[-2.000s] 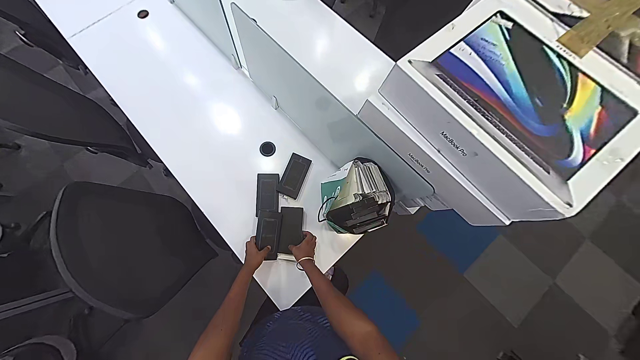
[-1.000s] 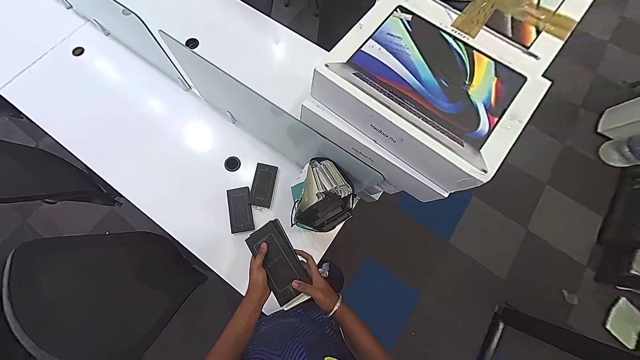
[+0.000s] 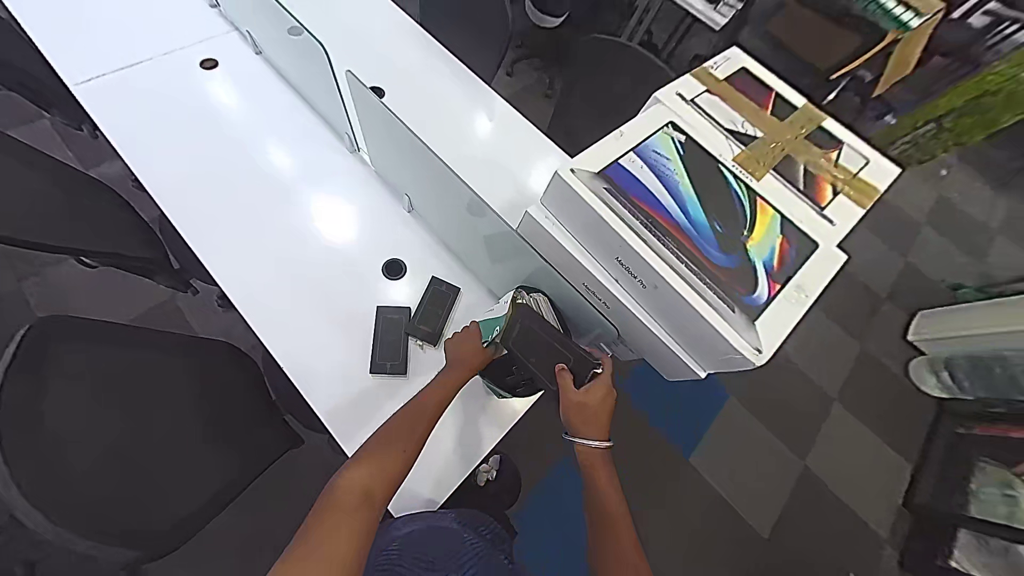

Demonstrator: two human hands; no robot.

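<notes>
My right hand [image 3: 588,400], with a bracelet at its wrist, grips the near right end of flat black boxes [image 3: 548,344] held together above an open bag [image 3: 512,378]. At the left rim of the bag, my left hand [image 3: 470,350] is curled against a green and white packet [image 3: 494,322]; what its fingers grip cannot be told. Cards or papers [image 3: 544,308] show inside the bag, which stands at the edge of the white table. Left of it, two more flat black boxes lie on the table, one [image 3: 390,340] beside the other [image 3: 434,310].
Large MacBook Pro boxes [image 3: 664,240] are stacked at the right, one bearing brown tape [image 3: 780,136]. A glass divider [image 3: 432,176] runs along the white table [image 3: 264,184]. Black chairs [image 3: 144,432] stand at the left. A round cable grommet [image 3: 394,269] is set in the tabletop.
Two seconds ago both hands were on boxes at the table. The held black boxes have since moved right, over the bag, and my left hand has shifted to the bag's rim.
</notes>
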